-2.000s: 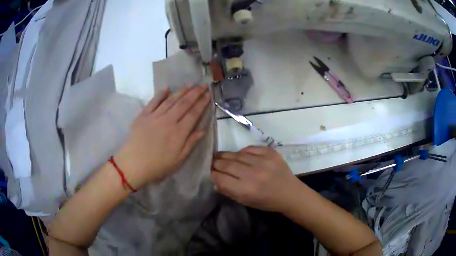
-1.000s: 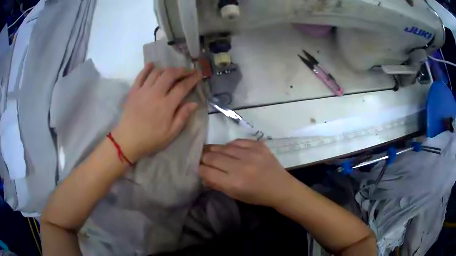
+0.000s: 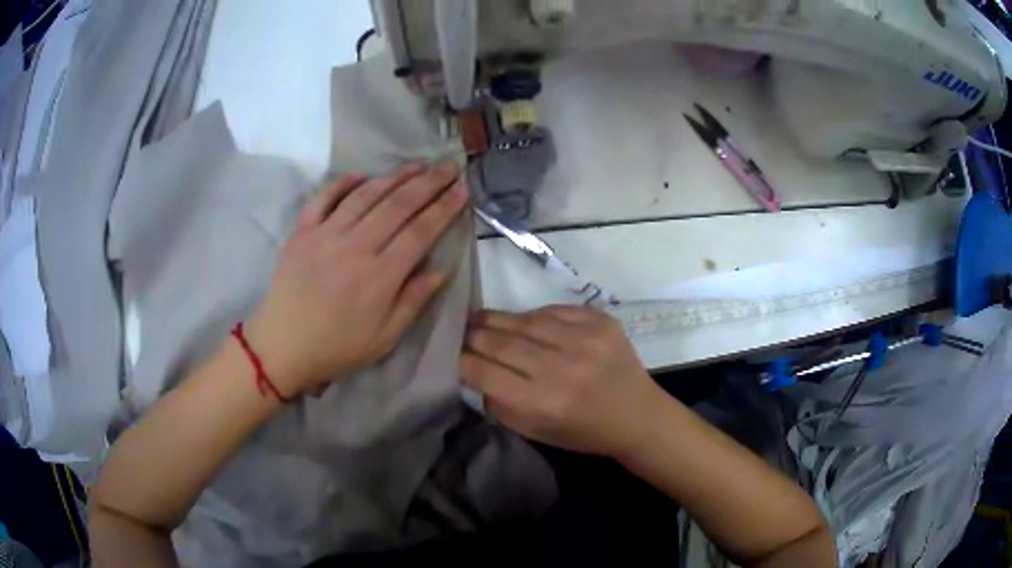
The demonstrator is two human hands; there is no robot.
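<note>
The light grey garment panel (image 3: 377, 427) lies left of and under the sewing machine head (image 3: 710, 39) and drapes over the table's front edge. My left hand (image 3: 361, 266) lies flat on the cloth, fingertips just in front of the presser foot area (image 3: 457, 128). My right hand (image 3: 555, 377) pinches the cloth's right edge near the table's front edge; a small white bit shows beneath its fingers. The shiny metal seam guide (image 3: 522, 237) runs from the cloth edge towards my right hand. The needle cannot be made out.
Pink-handled snips (image 3: 737, 163) lie on the machine bed. Grey cut pieces (image 3: 83, 222) are stacked at the left. A measuring tape (image 3: 777, 306) runs along the front edge. A clamp rod with blue clips (image 3: 832, 364) and hanging pale strips (image 3: 904, 444) are at the right.
The cloth has advanced away from me under the machine head, its far edge now further back. Both hands keep nearly the same places. The whole view has shifted slightly.
</note>
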